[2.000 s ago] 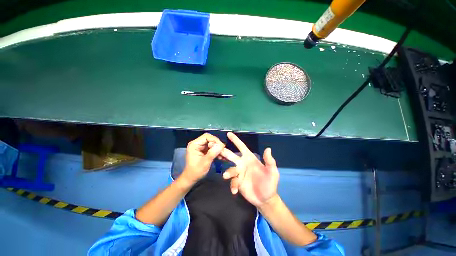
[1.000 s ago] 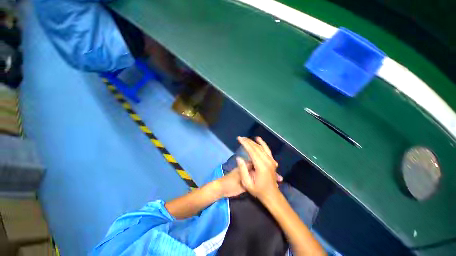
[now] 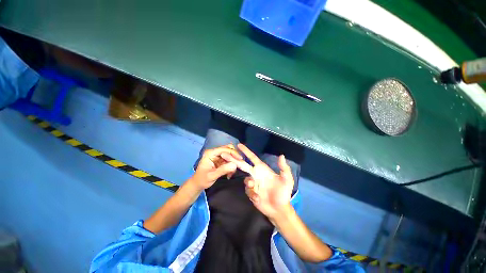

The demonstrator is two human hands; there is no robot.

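Note:
My left hand [image 3: 214,166] is over my lap, below the bench's near edge. Its fingers are curled, and its thumb and fingertips meet a fingertip of my right hand; whether anything small is between them cannot be told. My right hand [image 3: 270,186] is palm up with fingers spread and no object visible in it. A thin dark pen-like tool [image 3: 288,88] with a silvery tip lies on the green bench [image 3: 176,58]. To its right is a round black-rimmed dish [image 3: 390,107] full of tiny silvery grains.
A blue open bin [image 3: 282,20] is cut off by the top edge. An orange-yellow screwdriver [image 3: 472,71] with a black nose shows at the right edge. A black cable [image 3: 442,174] crosses the bench at right. A person's blue sleeve [image 3: 15,74] and a blue stool [image 3: 56,96] are at left.
The view has swung back right after turning left. My hands, laid together one second ago, are now apart except at the fingertips, and my right palm is turned up.

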